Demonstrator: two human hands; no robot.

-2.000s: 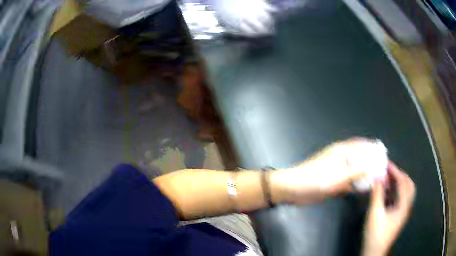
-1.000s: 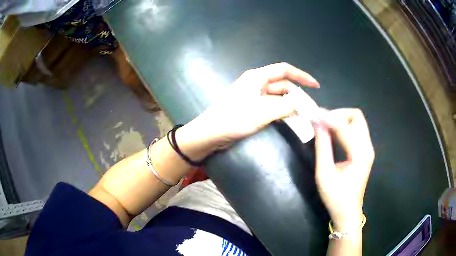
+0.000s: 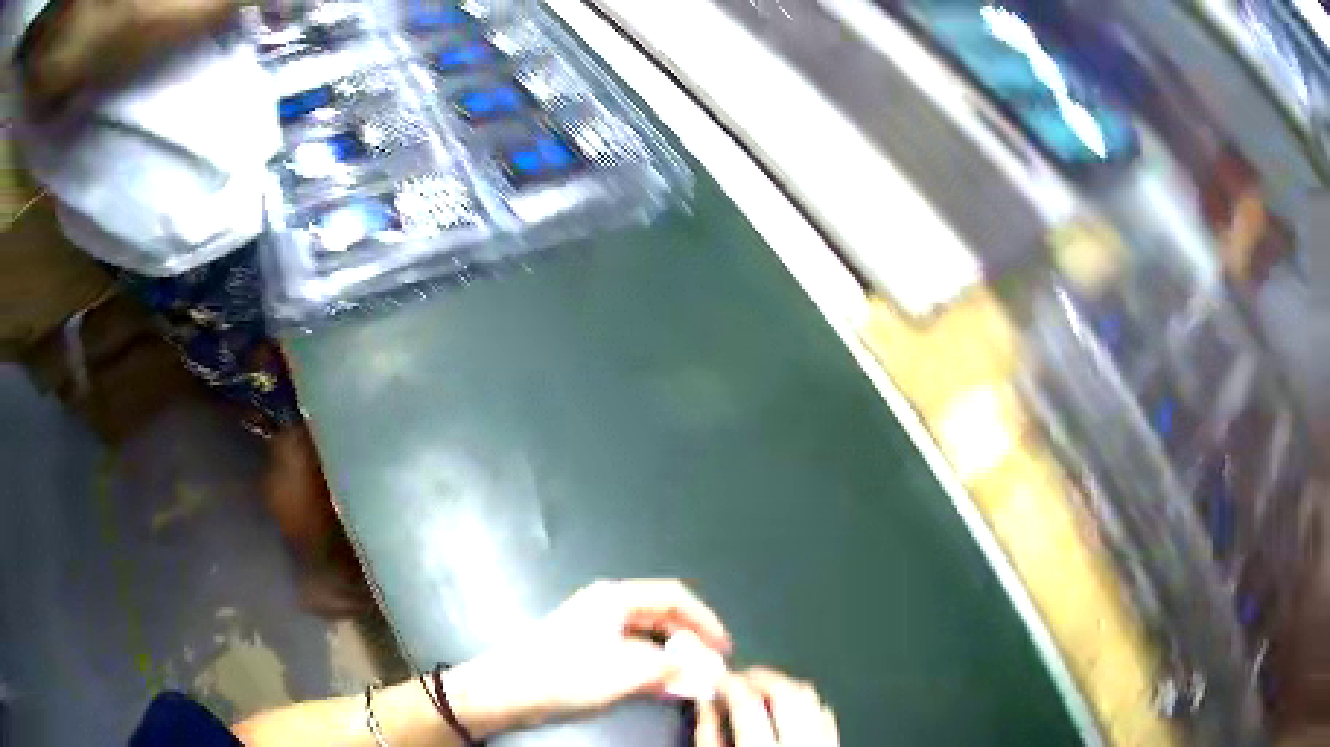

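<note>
A small white wipe [image 3: 691, 666] shows blurred between my hands, low in the view above the green mat. My left hand [image 3: 591, 652] comes in from the lower left, with bands at the wrist, and its fingers are bent onto the wipe. My right hand [image 3: 769, 709] meets it from the right with curled fingers on the wipe; its lower part is cut off by the bottom edge. Farther ahead, a clear plastic tray [image 3: 481, 241] holds rows of phones with blue-lit or blue-marked screens, blurred.
The green bench mat [image 3: 642, 423] runs forward to a curved pale edge. Beyond it on the right are a wooden board [image 3: 992, 423], a grey strip and a blurred line with more plastic trays. Another person in white clothing [image 3: 161, 161] is at the upper left beside the tray.
The view has swung forward and up along the bench. The phone tray and other person have come into view; my hands, still together, now sit lower. The pink-screened device has left the view.
</note>
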